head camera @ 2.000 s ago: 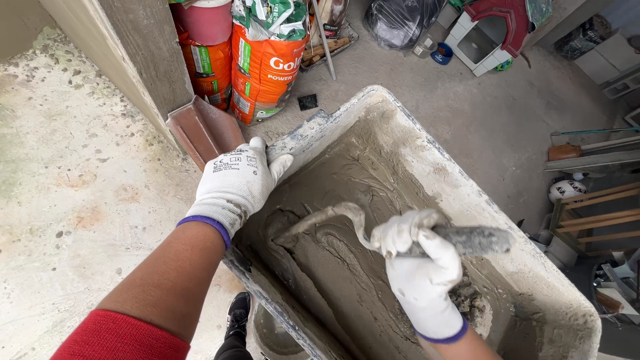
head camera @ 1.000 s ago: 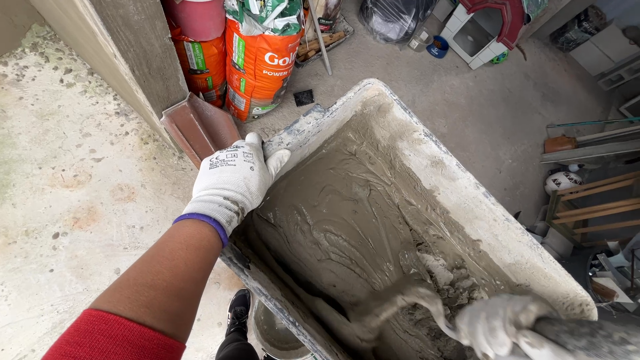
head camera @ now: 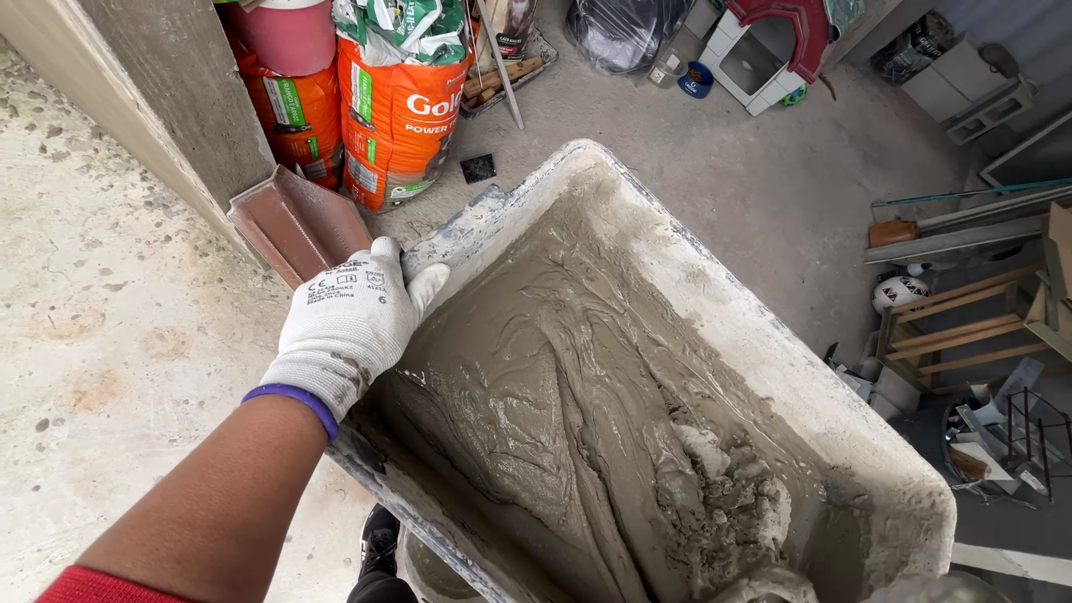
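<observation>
My left hand (head camera: 347, 322), in a white knit glove with a purple cuff, grips the near left rim of a long mortar tub (head camera: 712, 280), its thumb over the inner edge. Wet grey mortar (head camera: 519, 394) spreads in smooth ridges inside, with a rougher, lumpy patch (head camera: 737, 494) toward the lower right. At the bottom edge, the mortar-coated curved neck of a trowel (head camera: 766, 586) shows. Beside it is a blurred sliver of my gloved right hand (head camera: 938, 589), closed around the handle as far as can be seen; most of that hand and the blade are hidden or out of frame.
A brown clay roof tile (head camera: 306, 222) leans beside a concrete post (head camera: 180, 92). Orange sacks (head camera: 398, 126) stand behind the tile. Farther off are a blue pet bowl (head camera: 696, 79), a small pet house (head camera: 758, 59), and wooden slats (head camera: 963, 331) at the right. A bucket (head camera: 435, 569) sits below the tub.
My right hand and the trowel have moved from over the tub's middle to the bottom right edge of the view. My left hand stays on the rim.
</observation>
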